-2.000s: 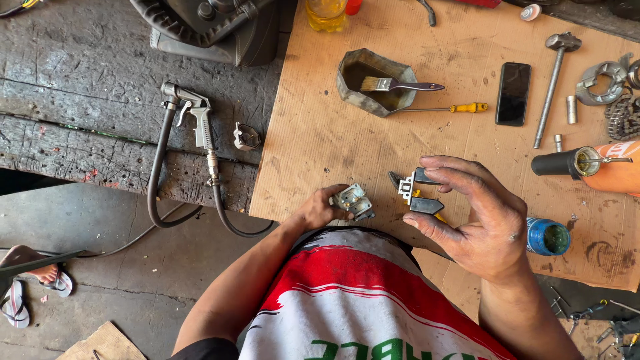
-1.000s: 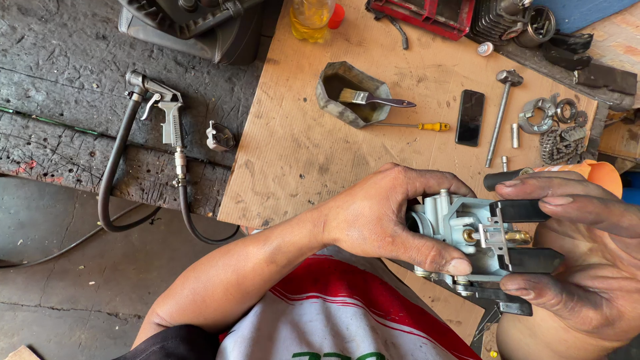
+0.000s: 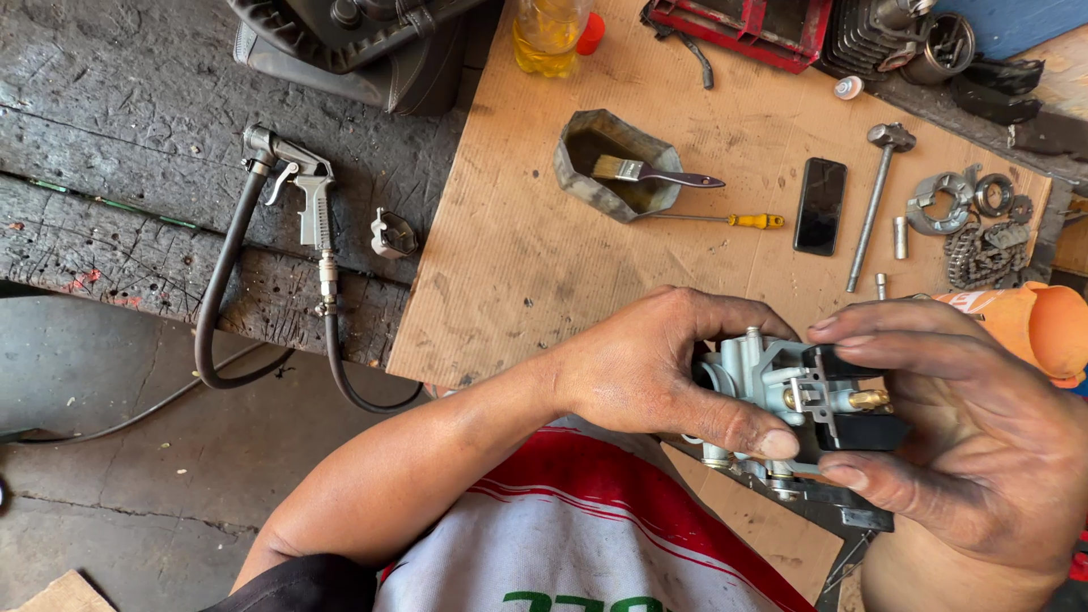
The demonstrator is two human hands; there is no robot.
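My left hand [image 3: 671, 374] grips a grey metal carburetor body [image 3: 748, 365], its thumb across the near side. The fingers and thumb of my right hand [image 3: 960, 425] pinch a pair of black carburetor floats [image 3: 858, 431] joined by a metal bracket [image 3: 821, 399]. The floats sit against the body's open side, on either side of a brass jet [image 3: 869, 399]. Whether they are fixed to it, I cannot tell. The far side of the body is hidden by my left hand.
On the cardboard lie a metal tray [image 3: 663, 153] with a paintbrush [image 3: 659, 172], a yellow-handled screwdriver [image 3: 755, 221], a phone [image 3: 821, 206], a hammer [image 3: 875, 195] and a chain [image 3: 977, 255]. An orange container [image 3: 1050, 327] stands right. An air blow gun [image 3: 310, 187] rests on the dark bench.
Two seconds ago my hands were apart, the right holding the floats and the left a metal part. Both have come together, with the floats now at the carburetor body. The view has shifted.
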